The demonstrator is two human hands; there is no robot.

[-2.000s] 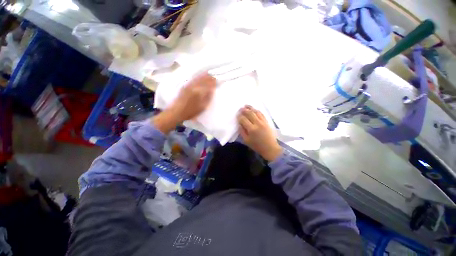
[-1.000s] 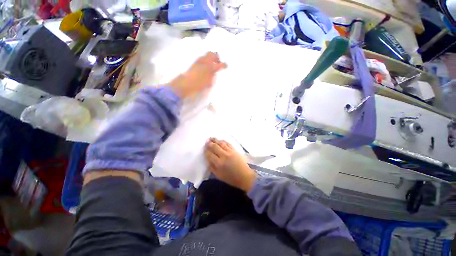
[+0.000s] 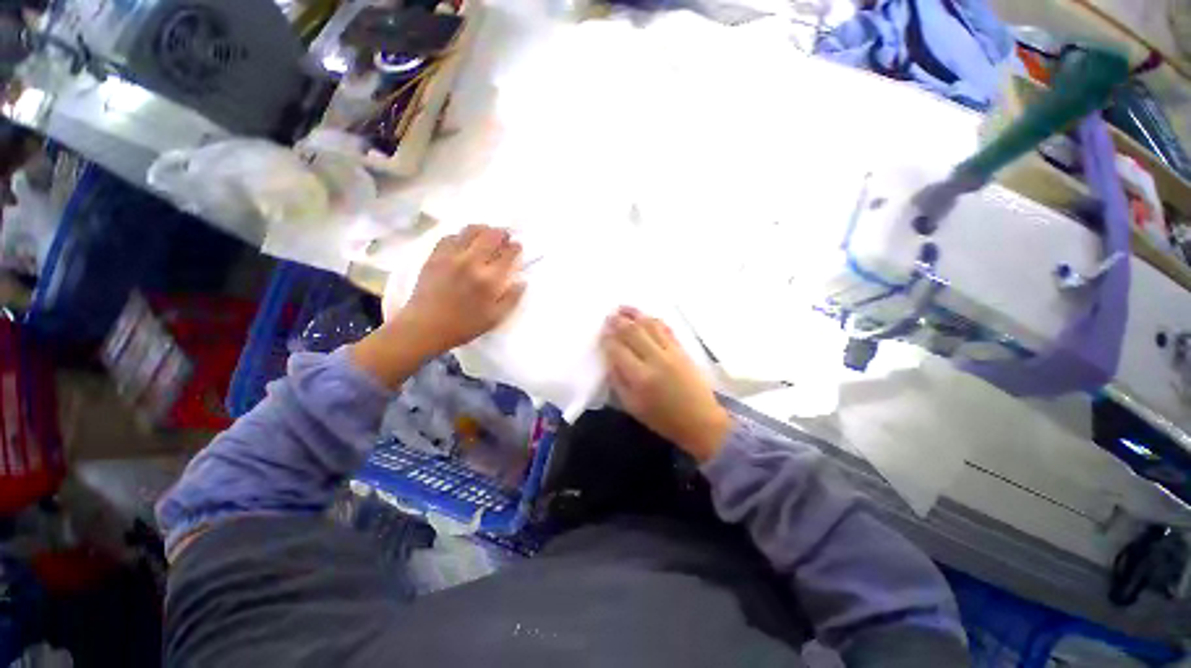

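A white cut panel (image 3: 542,346) lies at the table's front edge, with one corner hanging over it. It glares, so its layers cannot be told. My left hand (image 3: 470,281) rests on the panel's left part, fingers curled. My right hand (image 3: 653,372) lies on its right part near the front edge, fingertips on the cloth. Whether either hand pinches the cloth is not clear. More white cloth (image 3: 653,118) spreads behind, washed out by light.
The sewing machine head (image 3: 993,248) stands right, with a purple cloth band (image 3: 1097,300) and a green-handled rod (image 3: 1045,118). A clear plastic bag (image 3: 248,183) and tool tray (image 3: 425,105) are upper left. A blue basket (image 3: 438,480) is below the table edge.
My left hand has come back from far over the white cloth to the panel's near left part. My right hand stays at the panel's front right. The view has shifted.
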